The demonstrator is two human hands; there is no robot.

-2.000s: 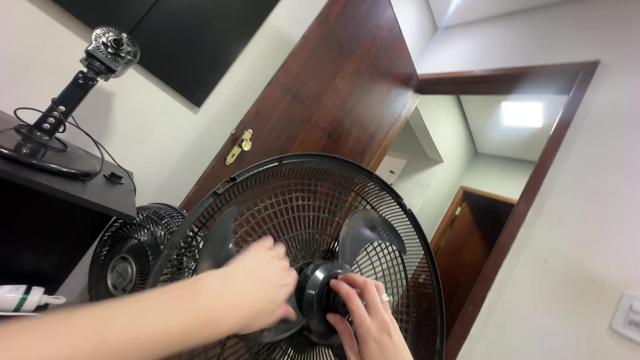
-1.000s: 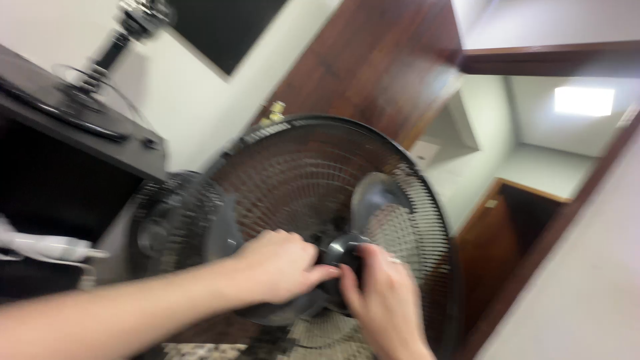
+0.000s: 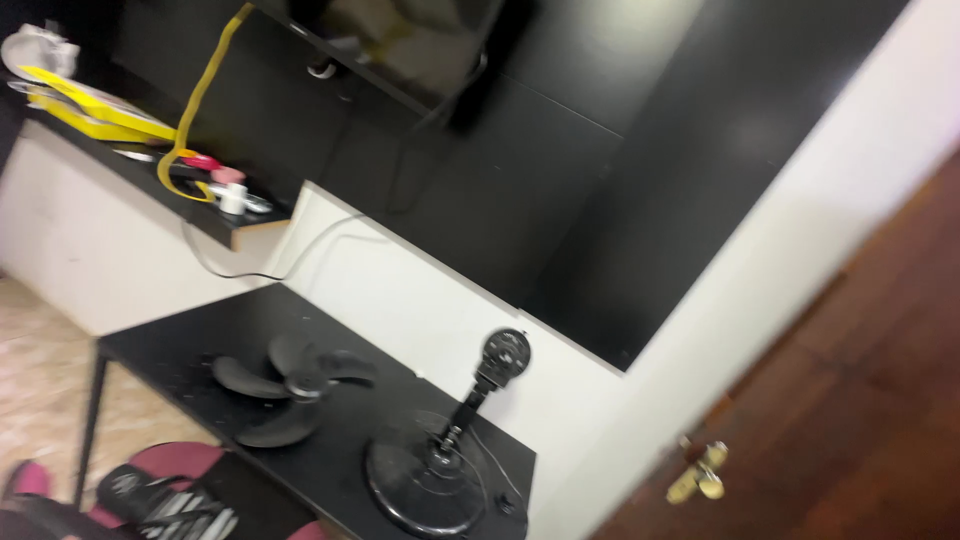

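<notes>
Neither of my hands shows in the head view now. A black plastic fan blade (image 3: 304, 386) lies on a black table (image 3: 337, 442), toward its left part. On the right part of the same table stands a fan base (image 3: 427, 480) with an upright post (image 3: 465, 412) and a bare motor head (image 3: 507, 354) at its top. A cord runs from the base to the table's right corner. No grille is on this fan, and the blade lies apart from the motor.
A black wall shelf (image 3: 262, 223) holds a yellow box (image 3: 97, 112), a yellow strap (image 3: 202, 82) and small items. Above is a screen (image 3: 420, 45) on a black panel. A wooden door with a brass handle (image 3: 701, 472) stands at right. Bags lie at lower left.
The view has swung far to the left. Both hands, earlier at the hub of a large black fan in its grille, have gone out of view along with that fan.
</notes>
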